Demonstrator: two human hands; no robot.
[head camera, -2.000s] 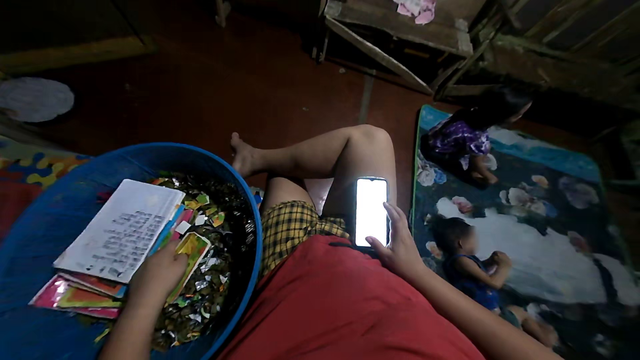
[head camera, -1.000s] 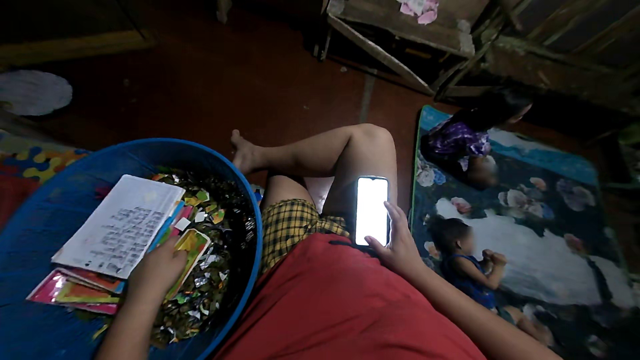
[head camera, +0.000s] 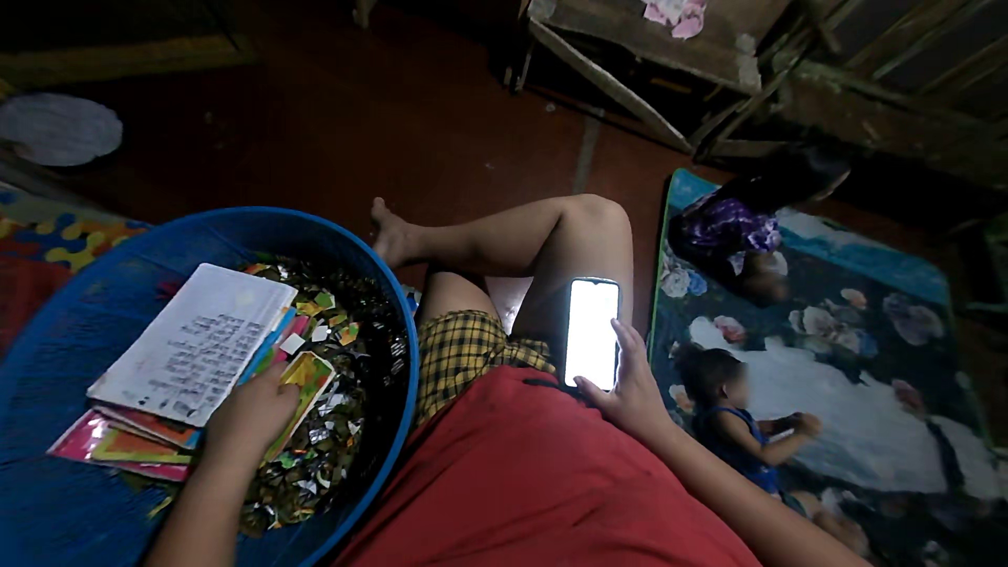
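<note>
A blue round tub (head camera: 411, 370) at the left holds many small cut scraps (head camera: 315, 441), some shiny. In it lies a stack of colorful booklets (head camera: 118, 445) with a white sheet or booklet (head camera: 197, 346) on top that bears writing. My left hand (head camera: 256, 409) is beside the stack, its fingers curled over a yellow-green booklet (head camera: 319, 378); the fingertips are partly hidden. My right hand (head camera: 630, 386) holds a smartphone (head camera: 592, 335) upright against my lap, thumb and fingers at its right and lower edges. The phone's screen is glaring white.
On the right, two people, one in purple (head camera: 728, 228) and one in blue (head camera: 736, 441), are on a floral mat (head camera: 850, 378). A wooden bench (head camera: 630, 35) with pink cloth or paper (head camera: 676, 14) stands beyond my bent leg. A pale round object (head camera: 59, 128) lies at the far left.
</note>
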